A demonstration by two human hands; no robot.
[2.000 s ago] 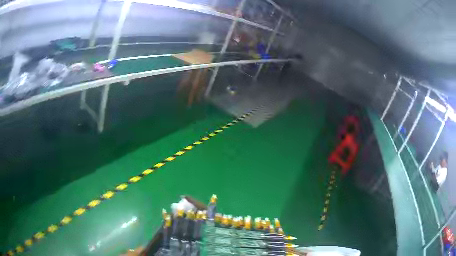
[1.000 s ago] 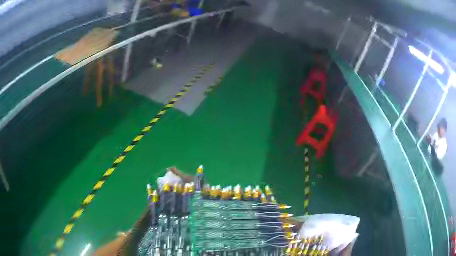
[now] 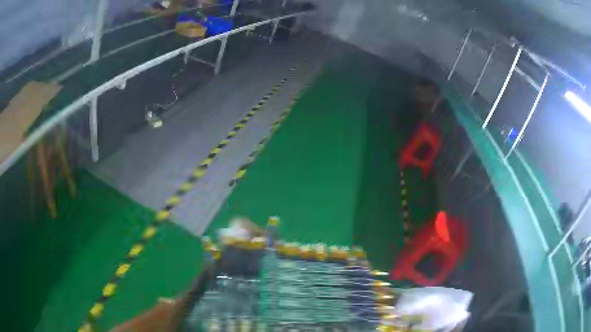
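A brown carton (image 3: 159, 316) is at the bottom edge of the view, cut off below and blurred. Green circuit boards (image 3: 304, 292) fill it in rows, with dark wire leads along their edges. Yellow-orange lead ends with pale tips (image 3: 317, 249) line the top and right sides of the boards. A white crumpled wrap or foam piece (image 3: 434, 308) sticks out at the right of the boards, and a smaller whitish piece shows at the upper left. Neither of my hands can be seen.
Red stools (image 3: 431, 256) stand on the right side of the green floor. A long bench (image 3: 512, 214) runs along the right, another with a white rail (image 3: 133, 76) along the left. A brown board (image 3: 24, 118) lies on the left bench. Yellow-black tape (image 3: 146, 235) crosses green and grey floor.
The left bench, its brown board and the grey floor have come nearer and slid left. The red stools appear closer and lower. The boards stay at the bottom of the view.
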